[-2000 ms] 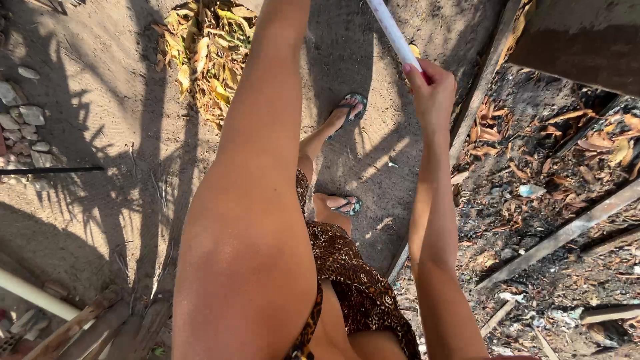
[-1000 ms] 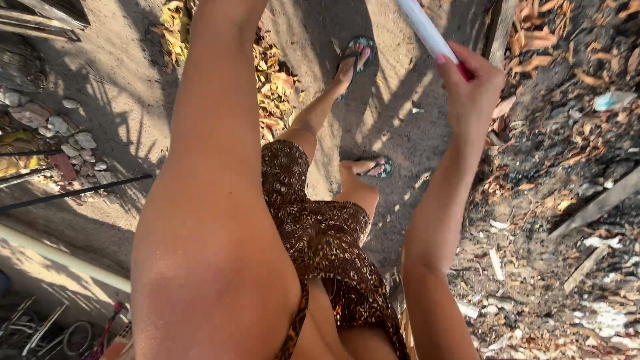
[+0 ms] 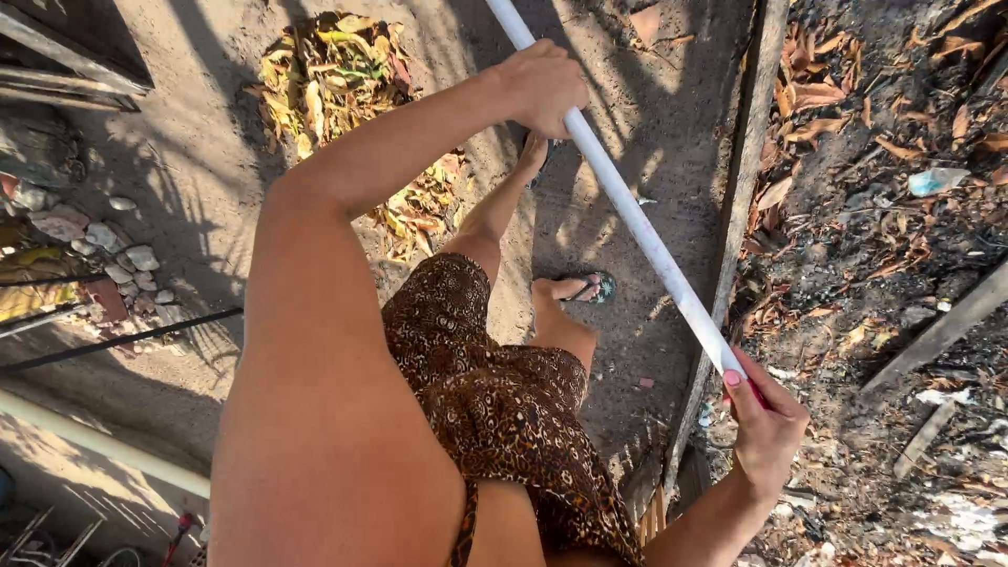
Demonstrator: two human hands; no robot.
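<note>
My left hand (image 3: 545, 88) is closed around a white pole (image 3: 642, 224), at the upper middle of the view. The pole runs diagonally from the top edge down to the right, and its far end is out of view. My right hand (image 3: 764, 425) grips the lower end, where a bit of red shows beside the thumb. A heap of yellow and brown dry leaves (image 3: 335, 87) lies on the dirt ground left of my left hand. One sandaled foot (image 3: 587, 287) stands below the pole; the other is partly hidden behind my left hand and arm.
A wooden board (image 3: 740, 189) edges the dirt path, with scattered brown leaves (image 3: 815, 98) and debris beyond it. Another plank (image 3: 937, 331) lies at right. Stones (image 3: 142, 258), a black rod (image 3: 126, 339), a pale pipe (image 3: 102, 445) and weathered boards (image 3: 71, 51) are at left.
My left hand, beyond the top edge in the earlier frames, is now in view on the pole. My right hand has come down and right with the pole's end, and more of the pole shows.
</note>
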